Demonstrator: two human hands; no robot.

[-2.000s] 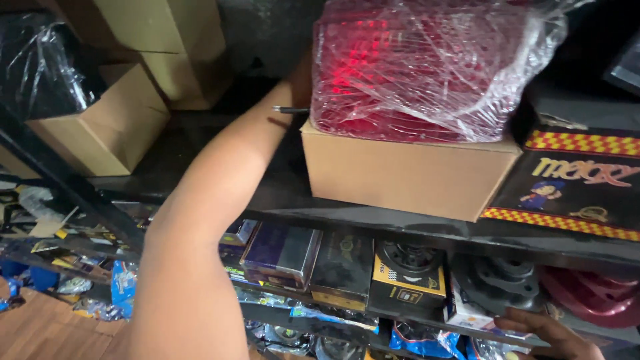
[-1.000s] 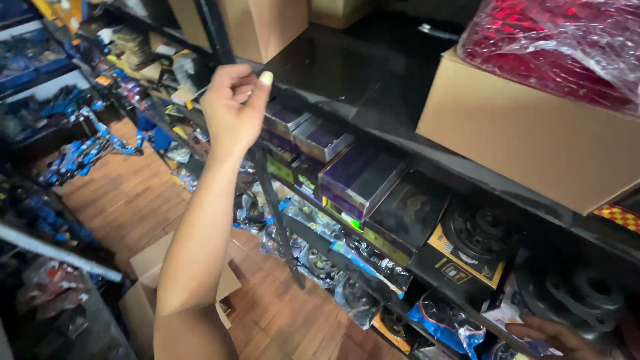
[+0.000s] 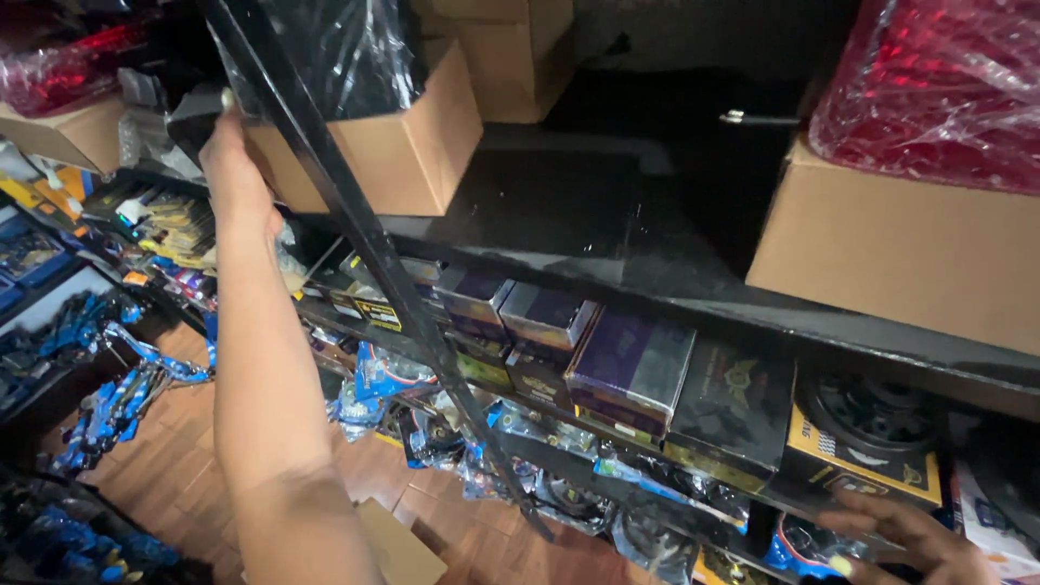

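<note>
My left hand [image 3: 240,166] reaches up past a black metal shelf post [image 3: 325,175] and rests against the left end of an open cardboard box [image 3: 406,158]. Plastic-wrapped dark goods [image 3: 357,61] fill that box; the hand's fingers are partly hidden, so its hold is unclear. My right hand [image 3: 902,536] is low at the right, fingers spread, in front of a yellow and black box [image 3: 861,463] with a round black part [image 3: 877,410] on it. A cardboard box [image 3: 902,252] topped with red plastic-wrapped goods [image 3: 934,106] stands on the upper shelf.
Dark boxes [image 3: 634,366] line the shelf below, above blue-packed parts [image 3: 691,487]. Another red wrapped bundle [image 3: 73,65] lies at the far left. Blue packets [image 3: 122,398] hang over the wooden floor [image 3: 187,463], where a cardboard piece [image 3: 398,544] lies.
My left hand was behind the red-wrapped bundle, then in the air near the post, and is now at the cardboard box on the left. The view has swung left.
</note>
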